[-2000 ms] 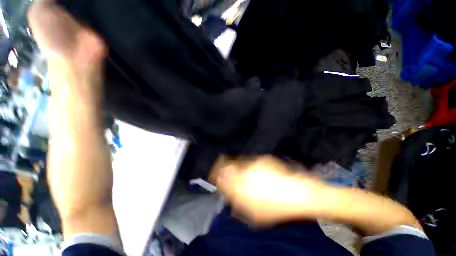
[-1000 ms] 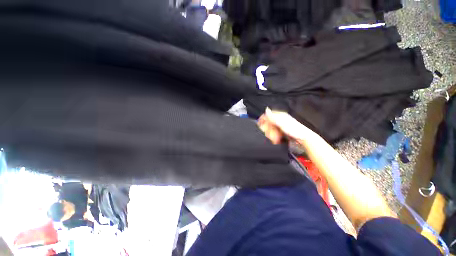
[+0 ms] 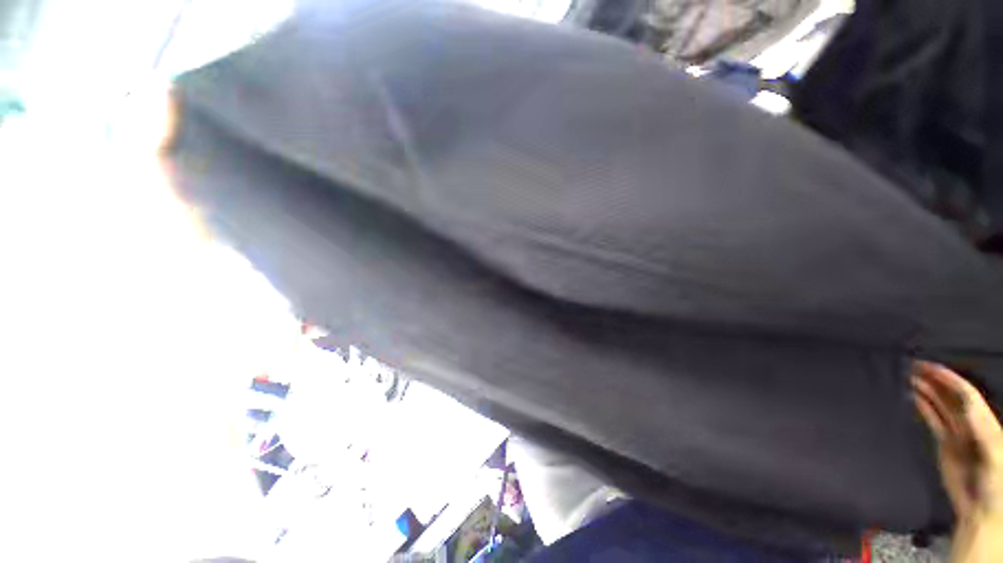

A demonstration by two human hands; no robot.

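Note:
A long dark grey-black garment (image 3: 616,253), likely trousers, stretches across the view from the upper left to the right edge. It has long folds and hangs spread out close to the camera. My right hand (image 3: 962,429) is at the right edge, partly cut off, with its fingers on the garment's right end and gripping the cloth there; the thumb is not clear. My left hand cannot be made out; the left side is washed out by glare at the garment's far end.
A black cloth heap (image 3: 913,88) lies at the upper right, with a small white piece (image 3: 771,102) beside it. A white table surface (image 3: 440,440) with blurred small things shows below the garment. Grey cloth (image 3: 561,484) lies by my navy clothing (image 3: 671,539).
The view has swung left. The garment now slants down to the right and looks lighter. My right hand has shifted to the right edge of the view, still at the garment's end.

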